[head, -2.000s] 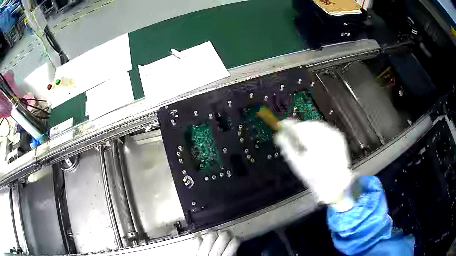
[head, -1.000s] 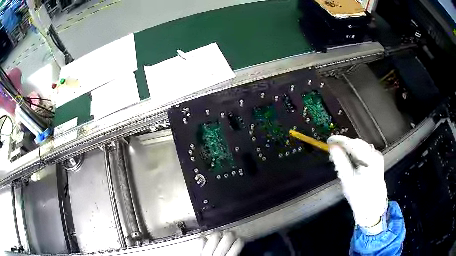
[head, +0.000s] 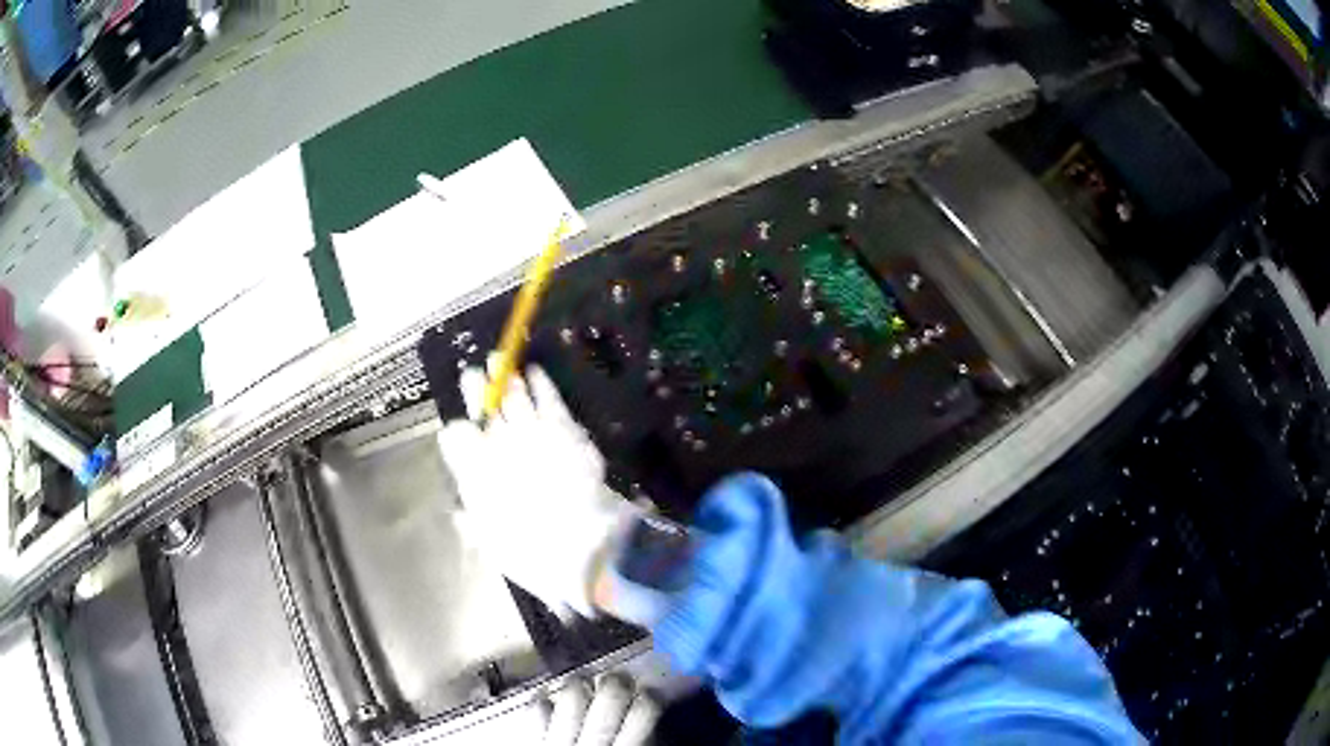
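Observation:
A black soldering pallet (head: 817, 445) lies on the conveyor rails, with two green circuit board windows (head: 850, 283) and many silver screw heads showing; its left part is hidden under my right hand. My right hand (head: 533, 488), in a white glove, holds a yellow-handled tool (head: 525, 321) that points up and away over the pallet's left end. My left hand (head: 601, 714), in a white glove, is at the bottom edge by the near rail, mostly cut off, with only its fingers showing.
The conveyor's far rail (head: 656, 216) runs beside a green-matted table (head: 656, 102). On the table lie a record sheet (head: 452, 233) with a white pen (head: 432, 185), and blank sheets (head: 219, 233). Another black pallet (head: 1167, 510) is at the right. Black stacked items stand at the back right.
My right hand has moved left across the pallet with the yellow tool, which now points away from me. The view has shifted. My left hand stays by the near rail.

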